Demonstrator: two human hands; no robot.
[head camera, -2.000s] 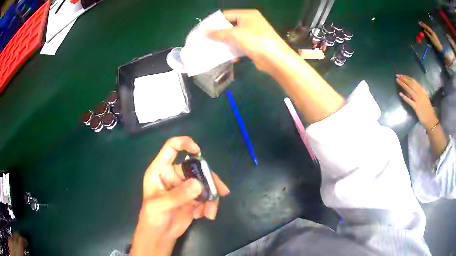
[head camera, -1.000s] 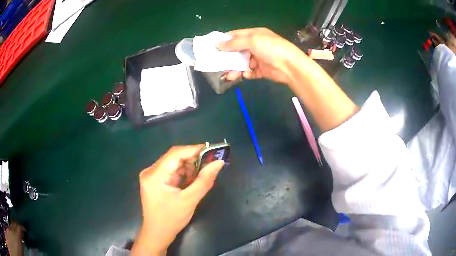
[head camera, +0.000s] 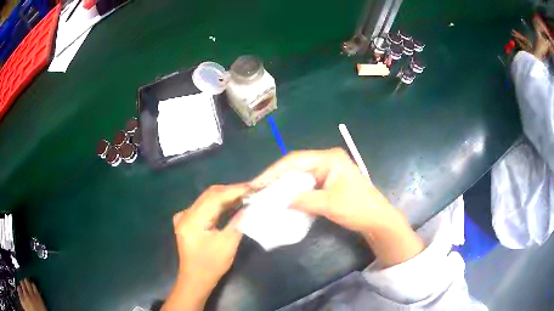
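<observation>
My right hand (head camera: 340, 191) pinches a folded white wipe (head camera: 279, 212) in front of me. My left hand (head camera: 209, 228) is right beside it, with its fingers at the wipe's left edge. The watch case in my left hand is mostly hidden behind the wipe and fingers; only a dark bit shows between them. A squarish cream-white bottle (head camera: 252, 97) with a grey round top stands beyond my hands. A translucent round lid (head camera: 210, 78) lies beside it, over the corner of the black tray (head camera: 146, 130), which holds white wipes (head camera: 188, 124).
A blue stick (head camera: 276, 135) and a pale tweezers (head camera: 352, 146) are partly covered by my right hand. Round dark-topped parts (head camera: 126, 152) sit left of the tray, more by the metal upright (head camera: 383, 21) with a small block (head camera: 372, 70). Another person's sleeve (head camera: 534, 103) is at right.
My right hand has come from the bottle down to my left hand, bringing the wipe over the watch case. The bottle's top is now uncovered. The person at right has moved their arm.
</observation>
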